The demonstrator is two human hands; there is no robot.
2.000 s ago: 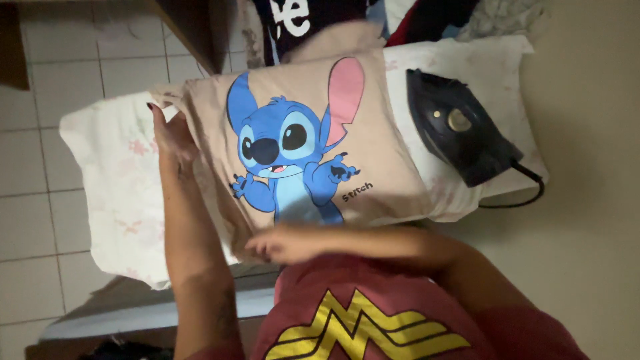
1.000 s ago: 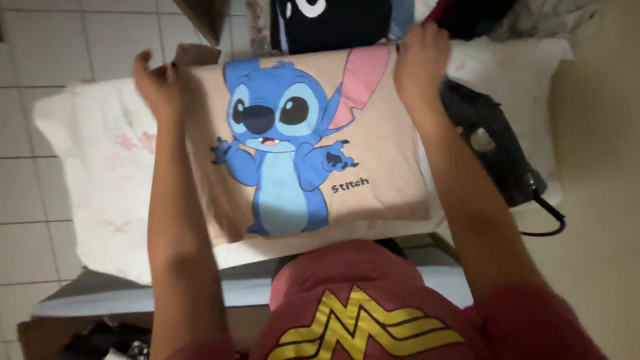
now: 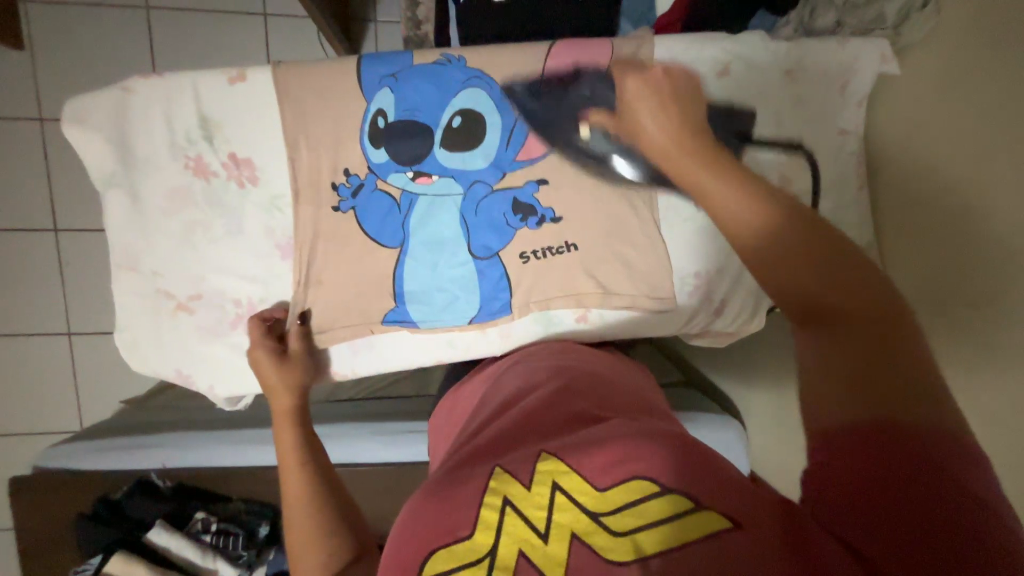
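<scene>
A beige T-shirt (image 3: 592, 280) printed with a blue cartoon figure lies spread over an ironing board with a white floral cover (image 3: 192, 208). My right hand (image 3: 660, 112) grips a dark clothes iron (image 3: 560, 104) by its handle, over the upper right part of the shirt; the iron is blurred, and whether its soleplate touches the cloth cannot be told. Its cord (image 3: 800, 152) curves down at the right. At the shirt's lower left corner, my left hand (image 3: 284, 344) pinches the edge of the cloth between thumb and fingers.
Dark, blue and red clothes (image 3: 536, 20) lie beyond the board's far edge. At the bottom left, a pile of folded or crumpled clothes (image 3: 176, 528) rests on a brown surface. Near my body runs a pale blue padded edge (image 3: 352, 440). Tiled floor (image 3: 32, 280) shows at the left.
My right hand has left the shirt's upper right corner and taken hold of the iron, which stood at the board's right end. My left hand has come down from the upper left to the lower left corner.
</scene>
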